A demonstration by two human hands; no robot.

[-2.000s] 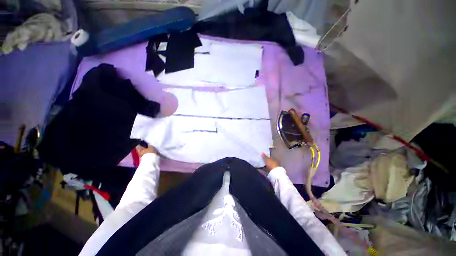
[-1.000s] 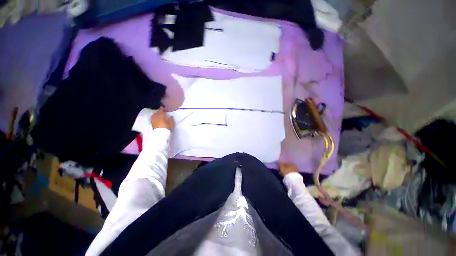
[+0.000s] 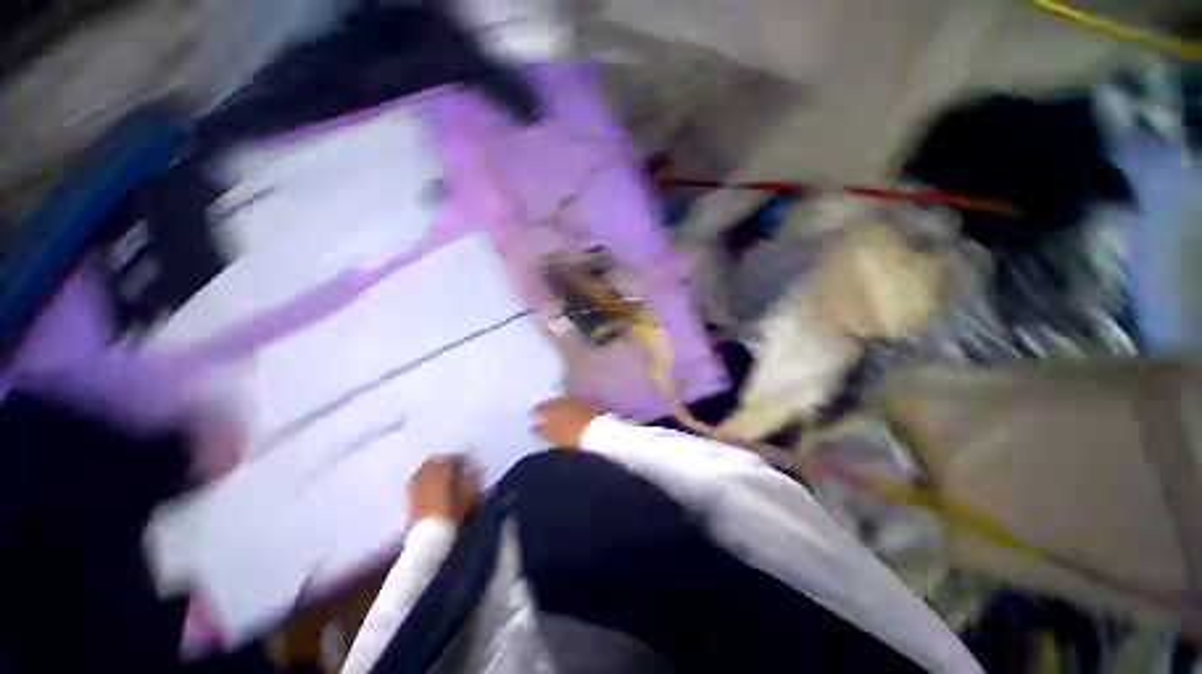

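The white panel (image 3: 382, 382) lies flat on the purple-pink table cover (image 3: 593, 145), with a long black seam line and a shorter line beside it. My left hand (image 3: 443, 489) rests on the panel's near edge; blur hides whether its fingers grip. My right hand (image 3: 564, 421) is at the panel's near right corner; its grip is also unclear. The iron (image 3: 589, 296) sits on the cover just right of the panel, its yellow cord running down to the right.
Another white panel (image 3: 330, 191) lies at the far side with black pieces (image 3: 178, 224) on its left. A black garment pile (image 3: 79, 527) is at the left. A blue padded bar (image 3: 92, 198) is at the far left. Cloth bundles (image 3: 883, 283) lie right of the table.
The view has swung right and tilted, and is blurred. My left hand has left the panel's left end for its near edge. My right hand is now closer to my left hand.
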